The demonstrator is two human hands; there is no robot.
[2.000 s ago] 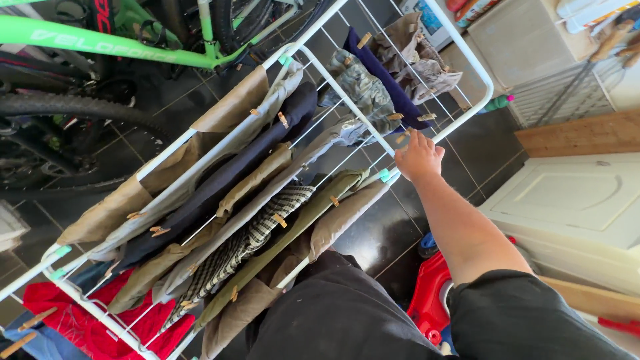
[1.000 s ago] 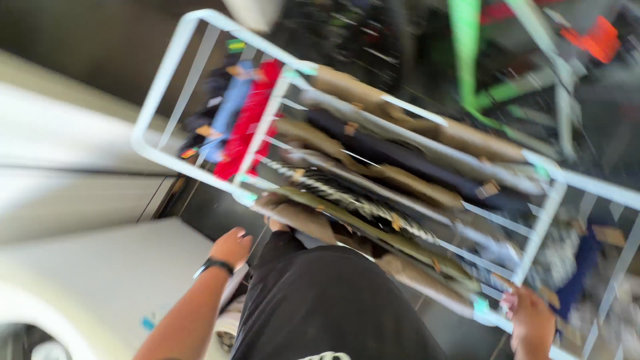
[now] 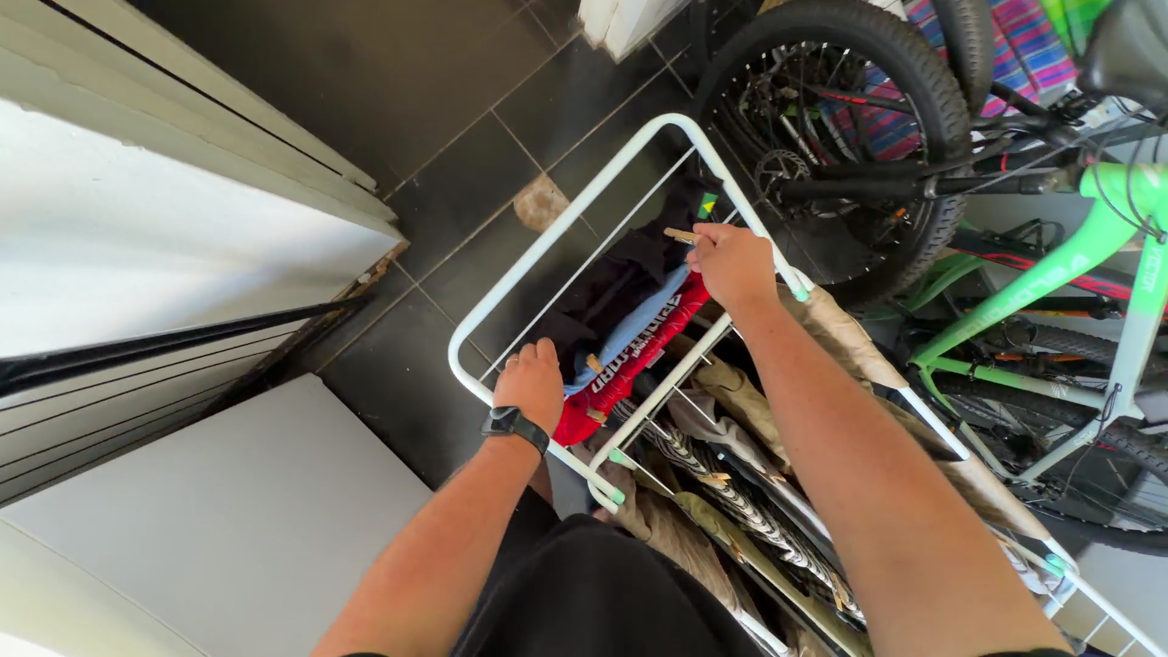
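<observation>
My right hand (image 3: 733, 265) pinches a wooden clothespin (image 3: 681, 236) at the far side of a white metal drying rack (image 3: 547, 239), beside a dark garment (image 3: 607, 287). My left hand (image 3: 532, 383), with a black watch on its wrist, rests at the near end of that dark garment; its fingertips are partly hidden, so its grip cannot be made out. A light blue garment (image 3: 639, 319) and a red printed garment (image 3: 630, 365) hang next to the dark one, with wooden clothespins on them. Olive, beige and striped clothes (image 3: 712, 474) hang over the rack's middle bars.
Bicycles stand close along the right, a knobbly tyre (image 3: 944, 109) near the rack's corner and a green frame (image 3: 1049, 255) beyond. At lower left is a white flat-topped surface (image 3: 219, 520), with a white door-like panel (image 3: 182, 201) above it. Dark floor tiles (image 3: 474, 173) lie under the rack.
The view has swung strongly to the rack's end with the red garment. My right hand, earlier at a rack corner, is now at the dark garment with a clothespin; my left hand has also come to that garment.
</observation>
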